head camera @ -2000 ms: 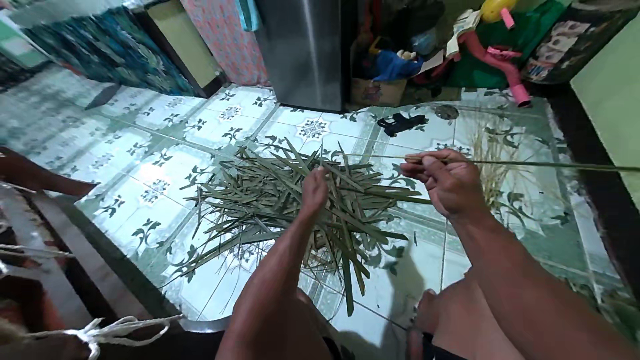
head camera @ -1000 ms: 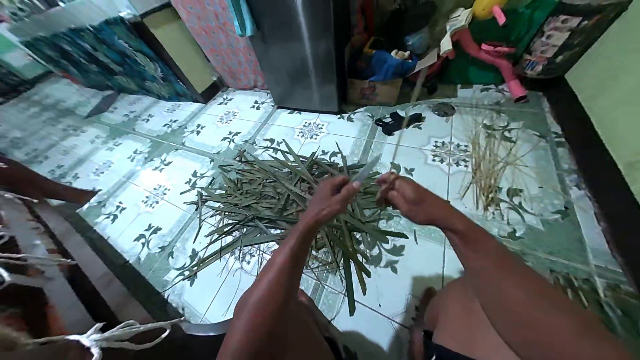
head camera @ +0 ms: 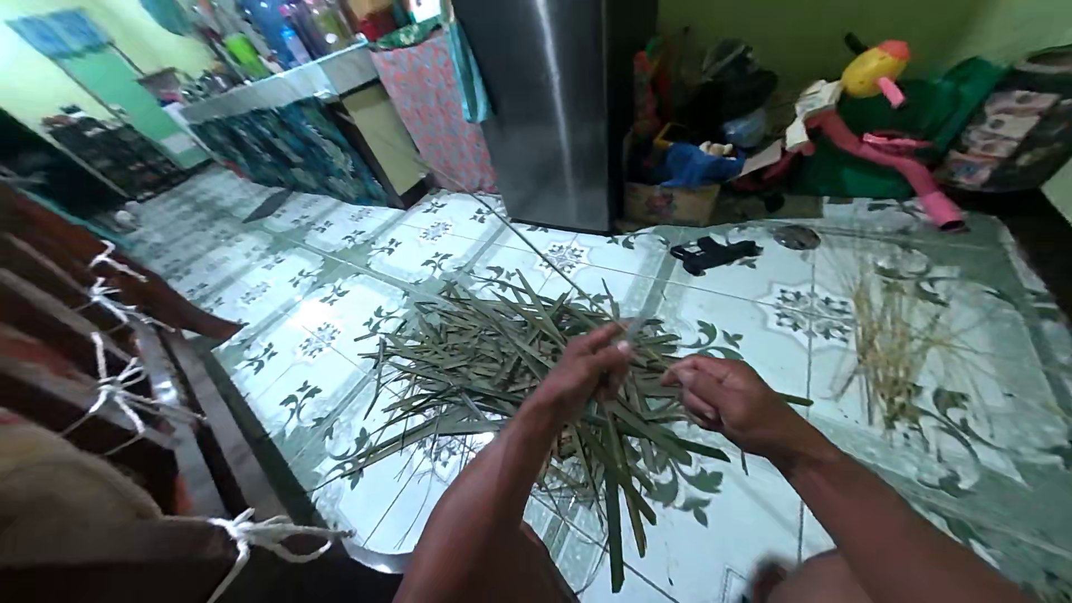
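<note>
A large heap of narrow green leaf strips (head camera: 494, 343) lies on the tiled floor below my hands. My left hand (head camera: 590, 364) is over the heap's right part, closed around what looks like a small knife, whose pale, blurred blade (head camera: 643, 316) sticks up past the fingers. Just to the right, with a small gap between the hands, my right hand (head camera: 724, 398) pinches the end of a long thin leaf strip (head camera: 536, 251). From there the strip runs up and left, past the blade. Whether blade and strip touch cannot be told.
A loose bundle of thin, pale leaf ribs (head camera: 896, 360) lies on the floor at right. Beyond are a black object (head camera: 716, 253), a dark refrigerator (head camera: 548, 109) and a cardboard box (head camera: 670, 203). A wooden frame with white cord ties (head camera: 121, 387) stands at left.
The long thin piece at my right hand pointed right two seconds ago, upward one second ago, and now points up and left. My left hand has come closer to my right.
</note>
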